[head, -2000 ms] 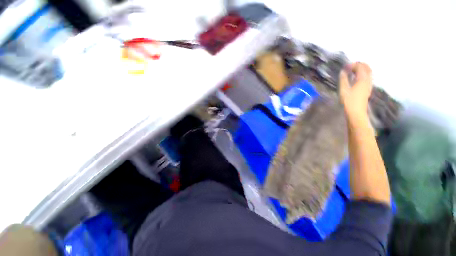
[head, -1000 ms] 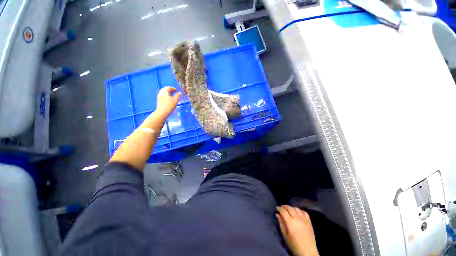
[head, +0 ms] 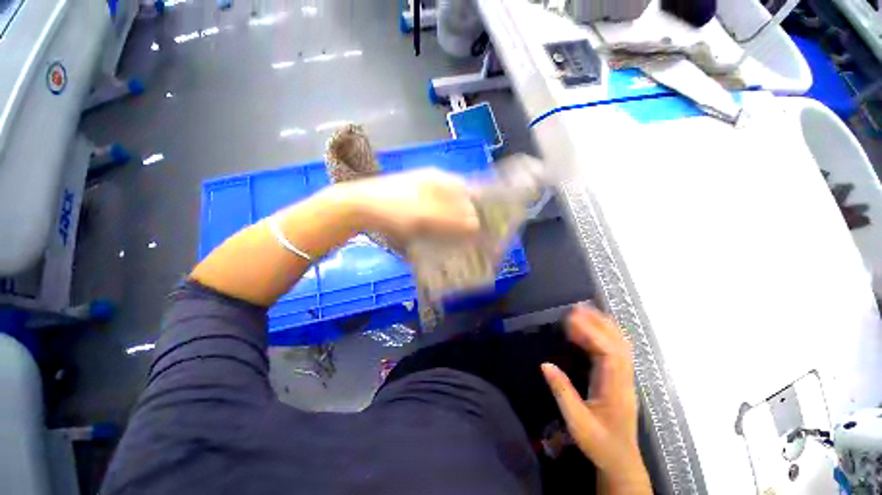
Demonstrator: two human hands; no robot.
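Observation:
My left hand, blurred by motion, is closed on a grey-brown tweed piece and holds it above the blue plastic crate left of the table. Its fingers are partly hidden. Another tweed piece lies on the crate, partly hidden behind my left forearm. My right hand is near the table's front edge, empty, with fingers and thumb apart.
The white machine table runs along the right, with the needle plate at lower right. A pale strip lies on a blue patch. Another machine table stands at far left across the grey floor.
My left hand has taken hold of a tweed piece and moved right with it, towards the table. My right hand has risen from my lap and opened. The view has shifted slightly.

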